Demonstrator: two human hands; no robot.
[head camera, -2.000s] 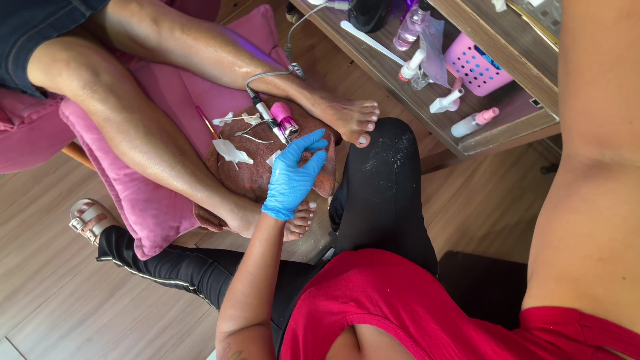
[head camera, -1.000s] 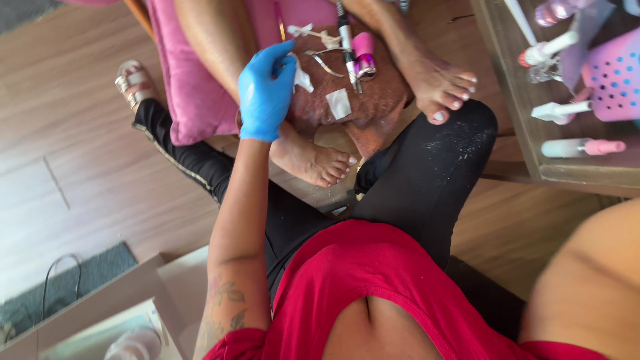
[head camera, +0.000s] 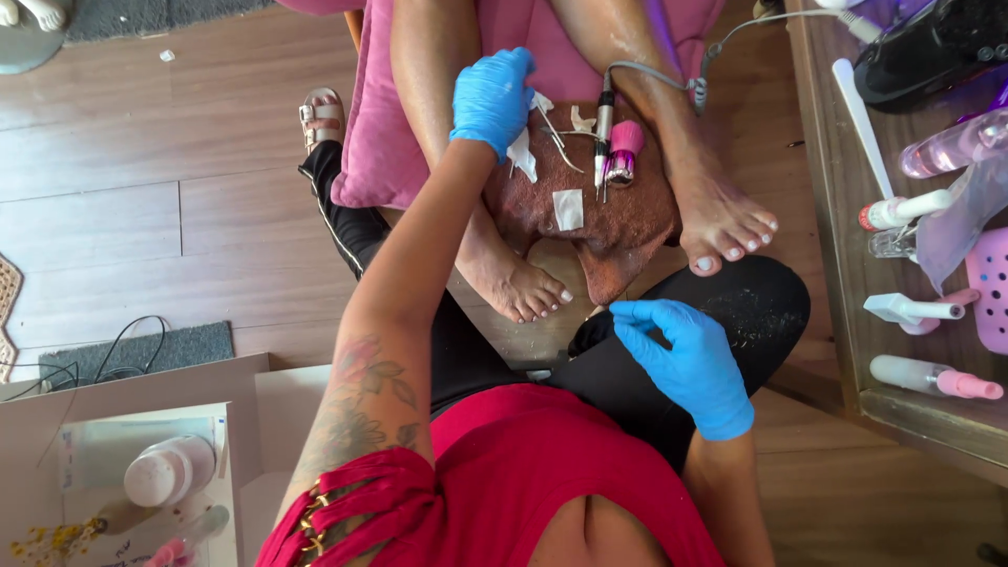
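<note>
My left hand (head camera: 494, 98), in a blue glove, is over the other person's shin beside a brown towel (head camera: 630, 244); its fingertips are bent and whether they hold anything is hidden. My right hand (head camera: 685, 358), also gloved, hovers above my thigh with thumb and index finger curved apart and nothing visible between them. On the towel lie metal nippers (head camera: 561, 146), a nail drill handpiece (head camera: 604, 130), a pink brush (head camera: 626, 150), a white square pad (head camera: 568, 209) and crumpled white wipes (head camera: 523, 156). The person's two feet (head camera: 524, 290) with white toenails rest either side.
At right a wooden shelf (head camera: 846, 315) carries a white spatula (head camera: 862, 126), a pink basket (head camera: 992, 291), a pink-capped bottle (head camera: 935, 376) and a black device (head camera: 933, 51). The drill's grey cord (head camera: 736, 31) runs across to it. A white drawer unit (head camera: 276, 433) with a jar (head camera: 169, 470) stands at lower left.
My right hand, out of view in both earlier frames, has come in over my thigh. My left hand has moved up along the shin, away from the near foot. The view has shifted.
</note>
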